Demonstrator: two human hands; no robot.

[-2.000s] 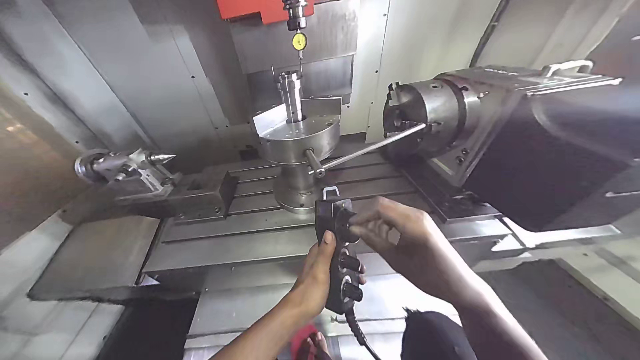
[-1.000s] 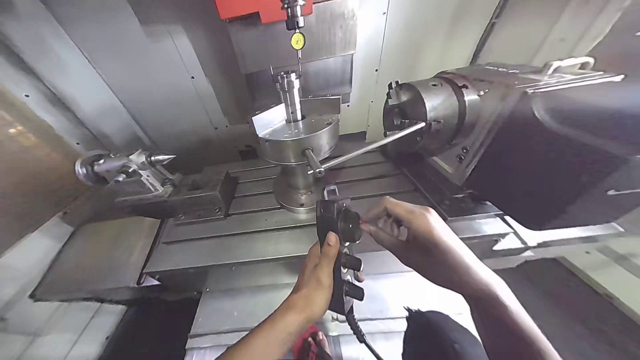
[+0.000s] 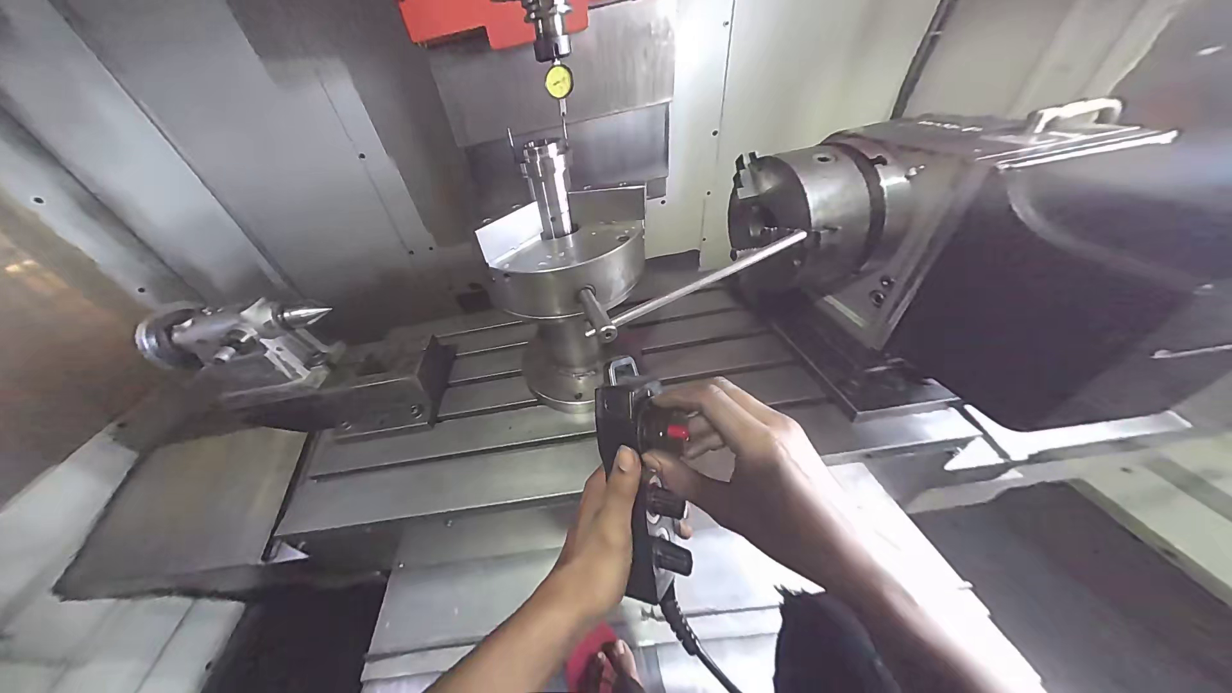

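Note:
My left hand (image 3: 606, 525) is closed around a black handheld pulse-generator pendant (image 3: 616, 423), held upright with its cable hanging below. The thumb and fingers of my right hand (image 3: 736, 443) are around the upper dial, which has a red part. Two black knobs sit lower on the pendant. Beyond it, a round steel chuck (image 3: 568, 274) stands on the machine table, with a metal cylindrical workpiece (image 3: 549, 192) upright in it. A chuck key with a long bar handle (image 3: 707, 279) sticks out of its side. A yellow dial indicator (image 3: 558, 82) hangs from the spindle (image 3: 551, 29), its stem beside the workpiece's top.
A rotary-axis unit with a jawed chuck (image 3: 818, 202) stands at the right, a tailstock (image 3: 260, 342) with a pointed centre at the left. The T-slotted table (image 3: 462, 452) runs between them. Sheet-metal walls enclose the back. A foot shows at the bottom.
My right hand has moved from slightly beside the pendant's upper dial onto it, its fingers now spread around it. My left hand keeps its hold on the pendant.

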